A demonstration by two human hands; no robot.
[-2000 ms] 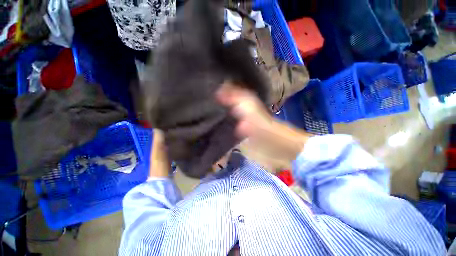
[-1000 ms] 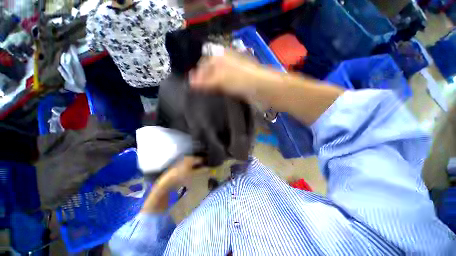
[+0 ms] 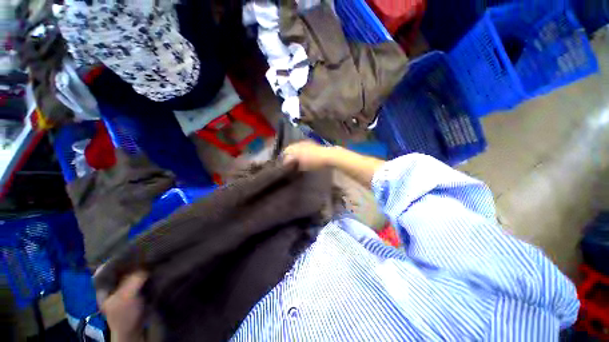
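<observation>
A dark brown garment (image 3: pixel 227 247) is stretched between my two hands in front of my striped shirt, its upper edge slanting from lower left to upper right. My right hand (image 3: pixel 312 155) grips the upper right corner of the cloth. My left hand (image 3: pixel 127 304) holds the lower left end; it is blurred and near the bottom edge of the picture. The lower part of the garment runs out of the picture.
Brown garments with white parts (image 3: pixel 340 80) hang over a blue crate ahead. Another brown pile (image 3: pixel 117 200) lies at the left beside red cloth (image 3: pixel 100 148). A seated person's patterned top (image 3: pixel 133 47) is upper left, near a red stool (image 3: pixel 237 130). Blue crates (image 3: pixel 484 67) stand right.
The garment has gone from bunched in front of me to stretched out wide. My left hand has moved down and left, my right hand slightly down. The white part seen at my left hand no longer shows.
</observation>
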